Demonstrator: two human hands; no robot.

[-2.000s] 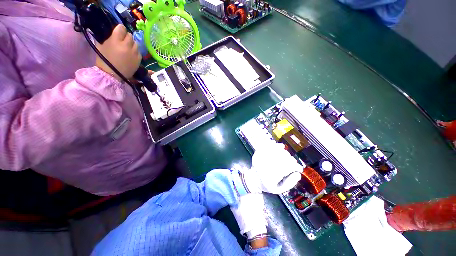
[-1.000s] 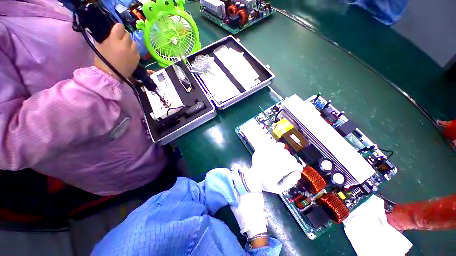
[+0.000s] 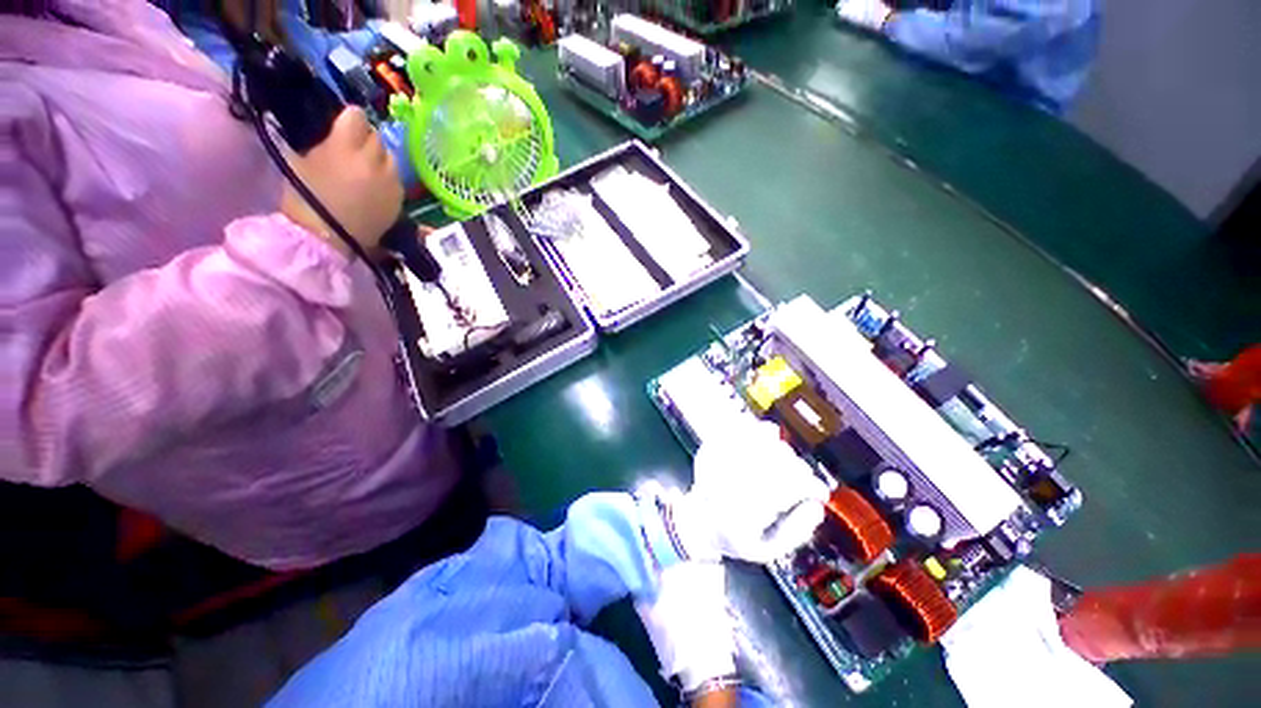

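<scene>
A large green power supply board lies on the green bench. It has a long white heatsink, a yellow-taped transformer and orange-copper chokes. My left hand, in a white glove, rests over the board's near left edge, beside a pale flat piece. Its fingers look bent, but what is under them is hidden. My right hand, also in a white glove, is below it, close to my left wrist at the bench's near side; its fingertips are hidden or blurred.
An open silver-edged case with black foam lies beyond the board at left. A person in pink holds a black device over it. A green frog fan and another board stand behind. White sheets touch a red-wrapped post.
The view has tilted up slightly, so the far boards and another person's blue sleeve show more. My hands hold the same position against the board.
</scene>
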